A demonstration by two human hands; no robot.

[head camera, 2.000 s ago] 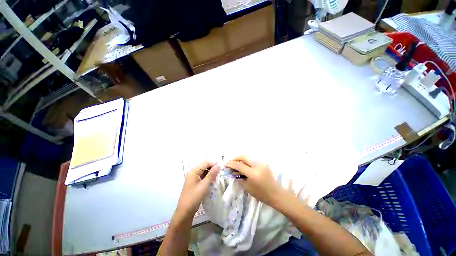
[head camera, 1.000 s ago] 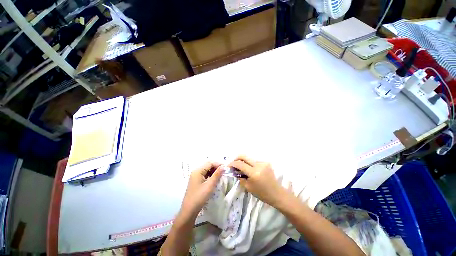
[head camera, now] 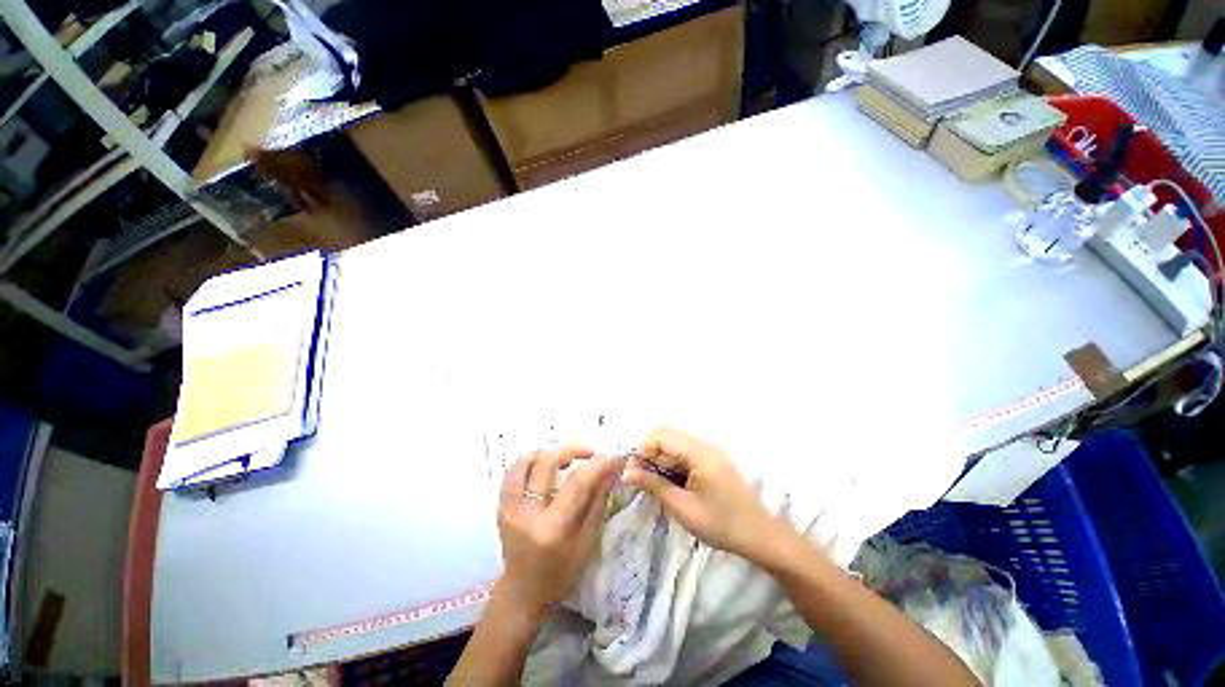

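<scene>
The cream-white garment with small scattered flowers (head camera: 625,584) lies bunched over the table's near edge and the lap. My left hand (head camera: 548,517) pinches its cloth with thumb and fingers; a ring shows on one finger. My right hand (head camera: 699,494) is just to the right, its fingertips close to the left ones at the cloth. A small dark tool, which looks like thread snips (head camera: 661,471), shows between the right thumb and fingers. Its tips and any thread are too small to make out.
White table (head camera: 605,295). Clipboard with papers (head camera: 249,369) at left, measuring tape (head camera: 390,620) along the near edge. Blue basket (head camera: 1075,537) with garments and a white tag at lower right. Stacked pads (head camera: 940,83), clear bottle (head camera: 1055,226), power strip (head camera: 1155,269), red basket (head camera: 1142,159) at far right.
My left hand has turned and its fingers have spread more, showing the back of the hand and the ring. My right hand stays at nearly the same place, with the dark tool still in it.
</scene>
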